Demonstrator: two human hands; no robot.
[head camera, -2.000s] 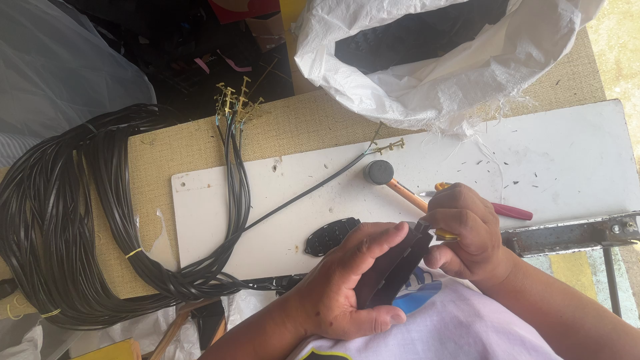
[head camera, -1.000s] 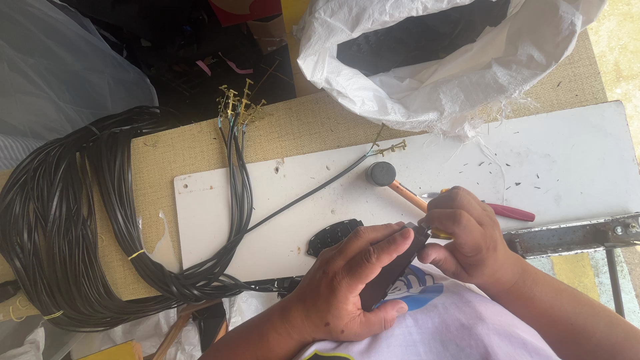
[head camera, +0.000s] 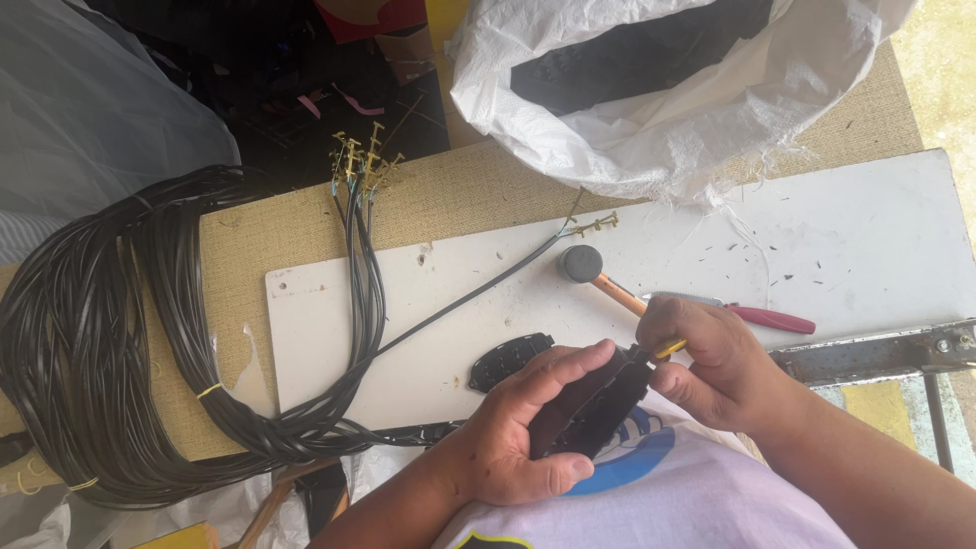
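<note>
My left hand (head camera: 526, 427) grips a black plastic housing (head camera: 595, 412) above my lap. At the housing's upper end, my right hand (head camera: 701, 358) pinches a small tool with a yellow part (head camera: 670, 349), partly hidden by the fingers. A similar black plastic piece with moulded compartments (head camera: 509, 361) lies on the white board just beyond my left hand. Behind my right hand are a mallet with a dark head (head camera: 579, 264) and wooden handle, and a serrated knife with a red handle (head camera: 772, 319). A black cable (head camera: 473, 293) ends in brass terminal strips (head camera: 596, 226) beside the mallet head.
Coiled black cables (head camera: 84, 343) fill the left side, with more brass terminals (head camera: 366, 164) at their ends. A white woven sack (head camera: 648, 145) holding black material stands at the back. The white board (head camera: 877, 229) bears dark scraps; a metal bar (head camera: 869, 352) juts at right.
The housing in my left hand has tilted, so that its inner side shows more. The yellow part at my right fingers shows more plainly than one second ago.
</note>
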